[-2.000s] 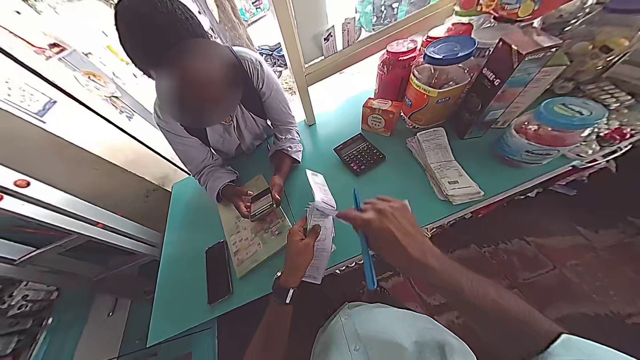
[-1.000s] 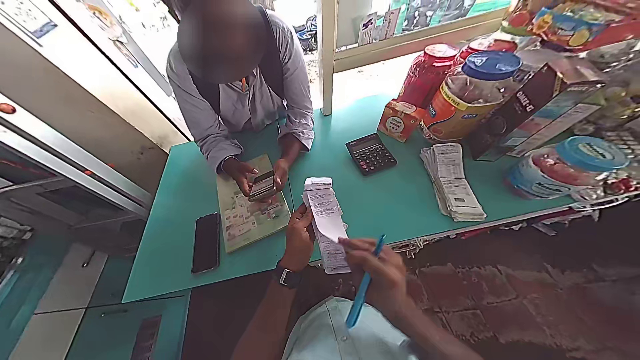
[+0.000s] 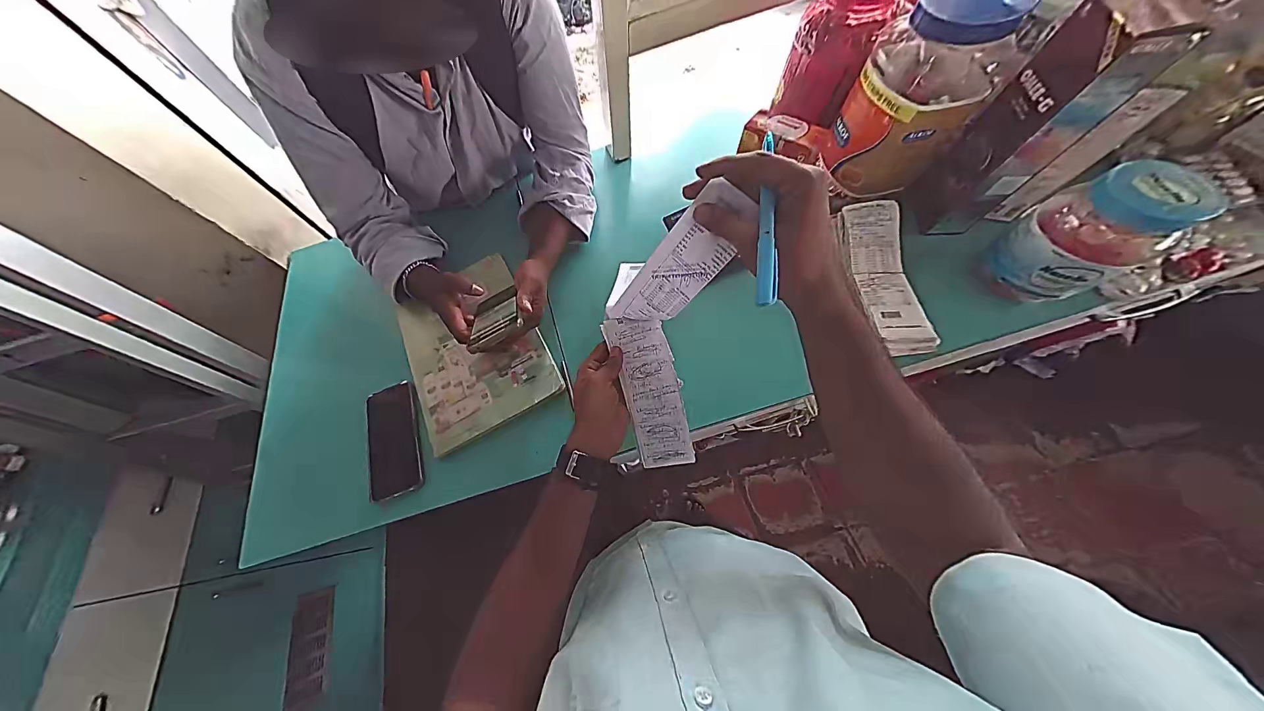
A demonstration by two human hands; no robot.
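Observation:
My left hand [image 3: 600,395], with a dark watch at its wrist, grips a narrow pad of written paper slips [image 3: 654,395] near the counter's front edge. Raised to the right, my right hand [image 3: 780,212] pinches the free end of a lifted slip [image 3: 681,267] that rises from the top of the pad. A blue pen [image 3: 767,227] also sits in my right hand, upright between the fingers. Both papers bear handwriting or print. Behind my right hand, a small corner of a dark calculator [image 3: 673,217] shows; the hand and slip hide the rest.
Across the teal counter [image 3: 326,395], a person [image 3: 425,138] holds a phone [image 3: 494,321] over a book [image 3: 484,395]. A black phone [image 3: 394,441] lies left of it. At right are a stack of slips [image 3: 889,276], plastic jars [image 3: 908,109], a dark box [image 3: 1027,109] and a blue-lidded jar [image 3: 1096,227].
My right hand has risen from beside the pad, lifting a slip's end away from it. The pen has gone up with that hand. My left hand still grips the pad. The view has moved closer.

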